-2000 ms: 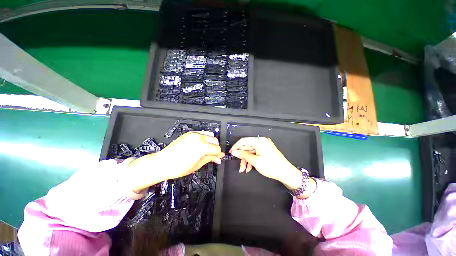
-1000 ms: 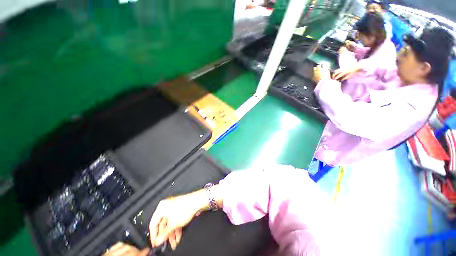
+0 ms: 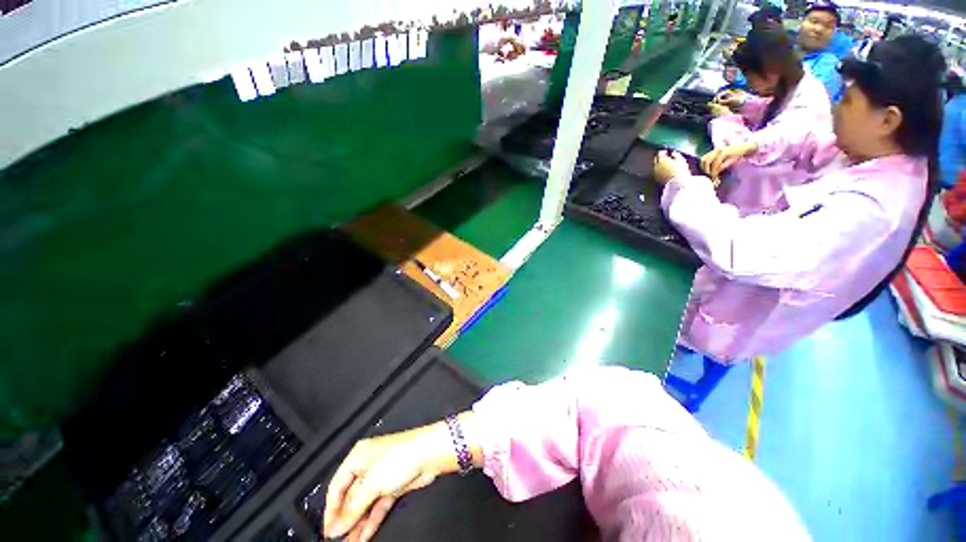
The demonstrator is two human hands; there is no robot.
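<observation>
My right hand (image 3: 383,479) is at the bottom of the view, over the near black tray (image 3: 466,394), with fingers bent and fingertips close together at the lower edge. What is between the fingertips cannot be made out. My left hand is out of the picture. The far black tray (image 3: 365,333) holds rows of glossy black modules (image 3: 228,439) in its left part. A few small dark pieces show in the near tray beside my right hand.
A brown board (image 3: 458,263) with a marker pen (image 3: 435,279) and a blue pen (image 3: 485,310) lies beyond the trays. A white post (image 3: 577,116) stands behind. To the right, people in pink smocks (image 3: 789,244) sit at other black trays (image 3: 633,201).
The view has swung right from the trays to the neighbouring workers, then tilted slightly up. My left hand has left the picture; my right hand stays over the near tray.
</observation>
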